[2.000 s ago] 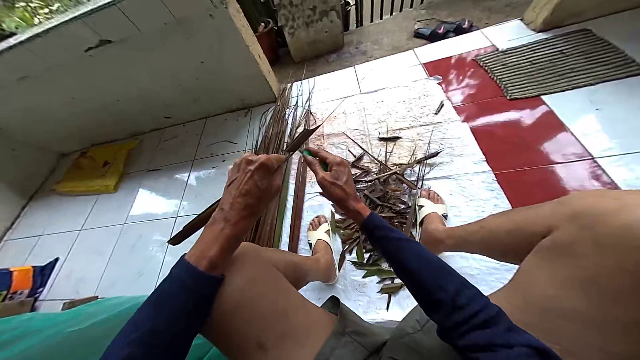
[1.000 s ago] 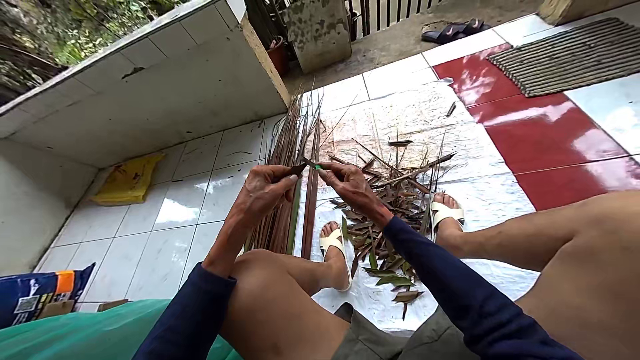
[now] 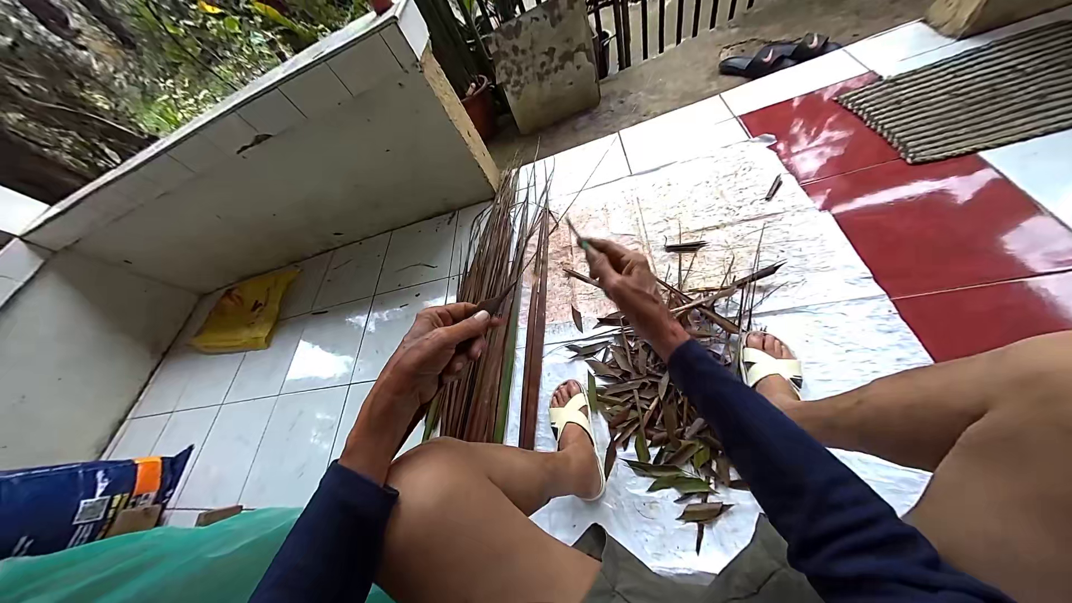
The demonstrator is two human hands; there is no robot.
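My left hand (image 3: 440,347) pinches a brown leaf strip (image 3: 496,301) between thumb and fingers, above a bundle of long dried palm leaves (image 3: 481,368) lying on the floor. To its right, my right hand (image 3: 624,280) is closed around a small knife (image 3: 578,237) with a bit of green at its grip, the thin blade pointing up and left. Below the right hand, a heap of cut leaf pieces (image 3: 662,394) lies between my sandalled feet on a white sheet (image 3: 804,251). One flat reddish-brown strip (image 3: 536,335) lies apart, right of the bundle.
A yellow plastic bag (image 3: 247,310) lies on the tiles by the low wall (image 3: 335,151). At the lower left are a dark blue packet (image 3: 75,502) and green fabric (image 3: 159,557). A ribbed mat (image 3: 971,96) and dark slippers (image 3: 779,54) sit at the upper right.
My hands were close together at the leaf; now they are apart, the right one farther right and forward with the knife. The left still holds a leaf strip.
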